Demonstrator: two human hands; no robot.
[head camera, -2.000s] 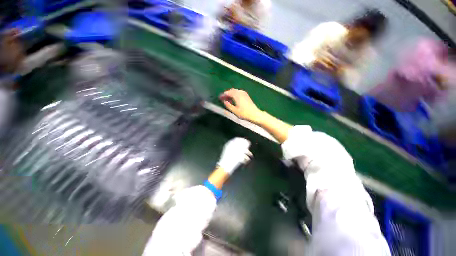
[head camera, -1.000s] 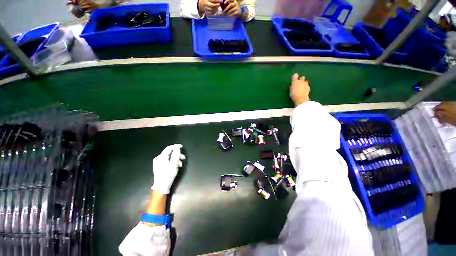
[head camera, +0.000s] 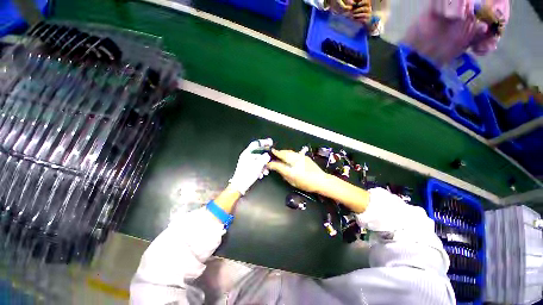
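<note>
My left hand (head camera: 247, 167), in a white glove with a blue wrist strap (head camera: 219, 214), holds a small dark part (head camera: 264, 150) at its fingertips over the bench. The part is too small to name surely. My bare right hand (head camera: 297, 171) meets it there, thumb and fingers at the same part. A loose pile of wired sub-assemblies (head camera: 330, 227), black blocks with pale and coloured bits, lies beside and partly behind my right hand and forearm on the dark green bench top (head camera: 238, 244).
Stacked clear blister trays (head camera: 77, 149) stand at the left. A pale rail (head camera: 256, 110) edges the green conveyor belt (head camera: 238, 71). A blue basket (head camera: 430, 199) of black parts and white ribbed sheets (head camera: 512, 256) are at the right. Other workers' hands and blue bins are across the belt.
My right hand has come back from over the belt to my left hand. My left hand now holds a small dark part with it. The view has tilted.
</note>
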